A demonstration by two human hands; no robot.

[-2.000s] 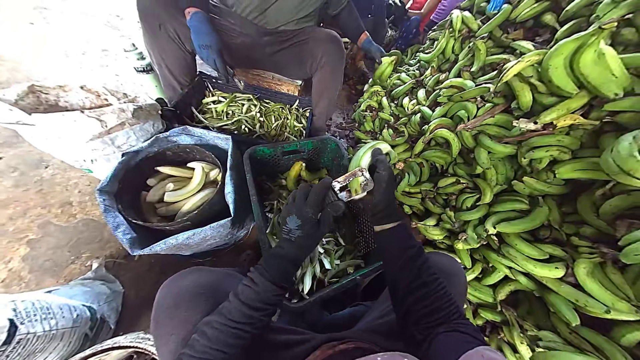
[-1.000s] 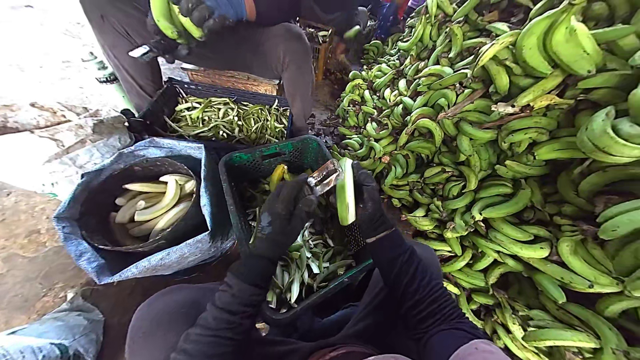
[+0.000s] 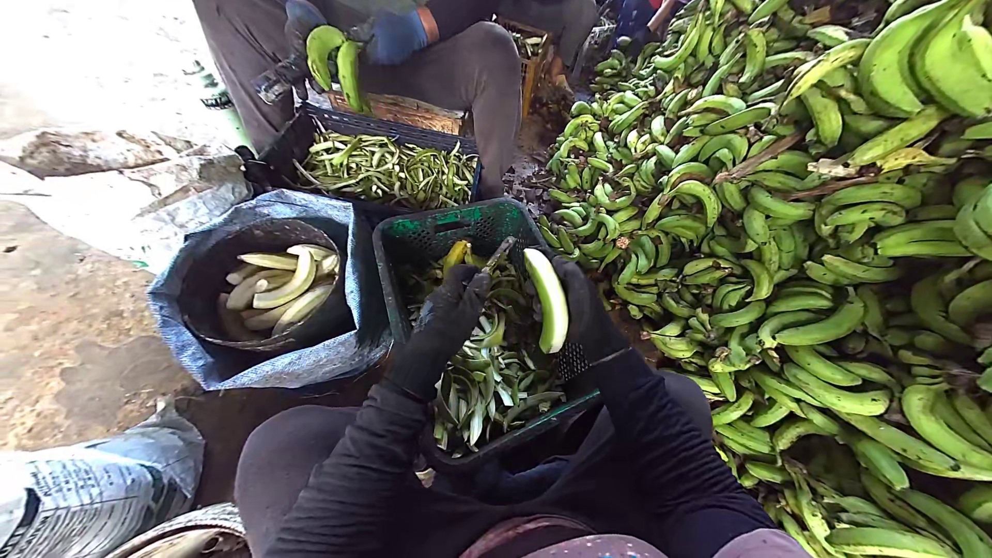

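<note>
Both my hands wear dark gloves above a green plastic crate that holds green peel strips. My left hand grips a peeling tool, seen edge-on with its details blurred. In my right hand is a partly peeled green plantain, upright and pale along one side. The two hands are apart. A yellowish plantain piece shows in the crate behind my left hand. Left of the crate, peeled plantains lie in a dark round bucket inside a blue woven sack.
A large heap of green plantains covers the right side. Opposite, a co-worker's gloved hands hold green plantains above a black crate of peel strips. A printed white sack stands at the lower left.
The tool in my left hand has moved off the plantain, which shows more pale surface than two seconds ago. The co-worker's hands, empty-looking earlier, hold green plantains now.
</note>
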